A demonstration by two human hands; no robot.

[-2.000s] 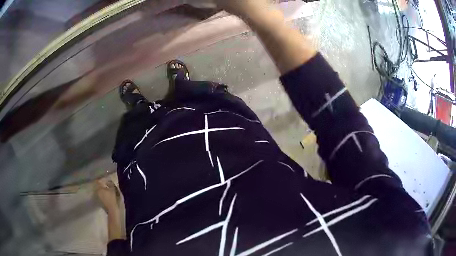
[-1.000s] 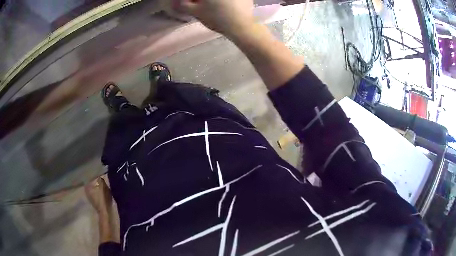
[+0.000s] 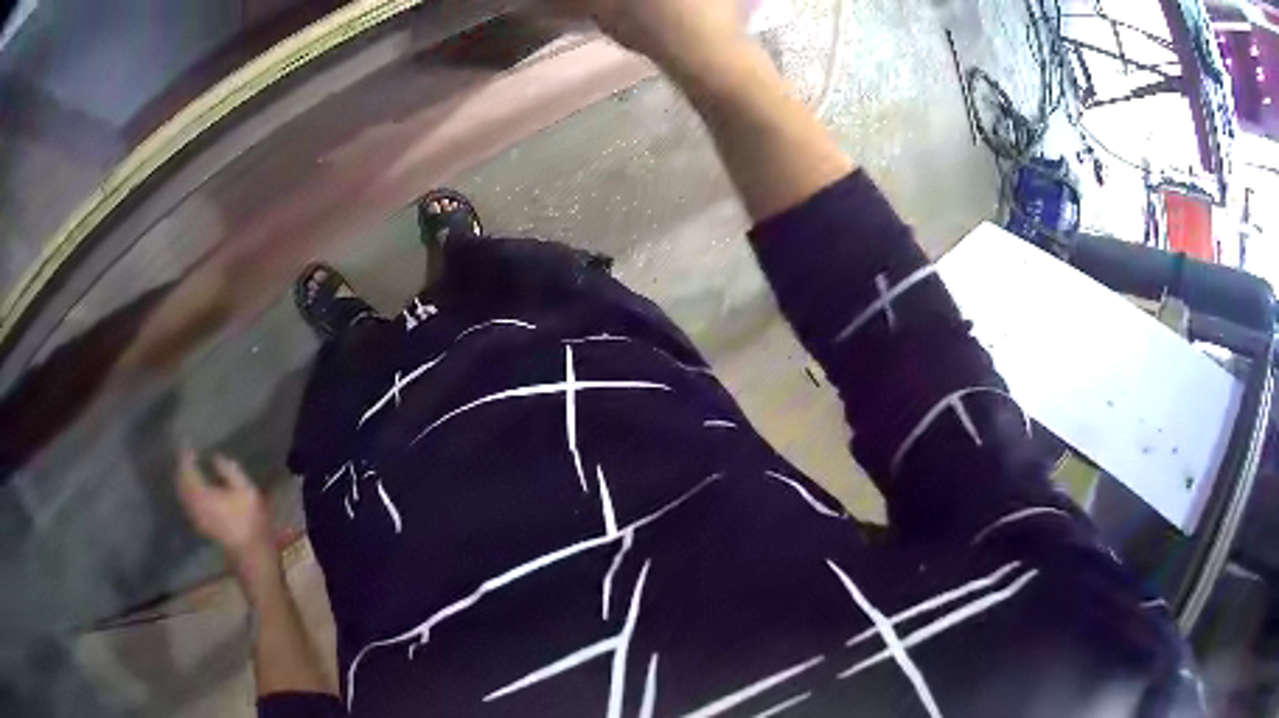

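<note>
The carcass edge (image 3: 168, 147), a long pale-yellow strip, curves across the upper left. Its pinkish-tan panel (image 3: 379, 168) lies below it. My right hand (image 3: 673, 28) is at the top edge of the picture, beside the panel, blurred and cut off; its fingers and anything in them are hidden. My left hand (image 3: 225, 502) is at the lower left, away from the carcass, empty with the fingers apart.
A white-topped cabinet (image 3: 1094, 372) stands at the right beside my right sleeve. Dark cables (image 3: 1003, 119) lie tangled on the concrete floor (image 3: 701, 211) at the upper right, near a blue container (image 3: 1042, 197). A dark tube (image 3: 1171, 274) runs behind the cabinet.
My left hand has moved up and left, away from my clothing, with its fingers spread. My right hand has moved slightly right and is further out of the picture at the top.
</note>
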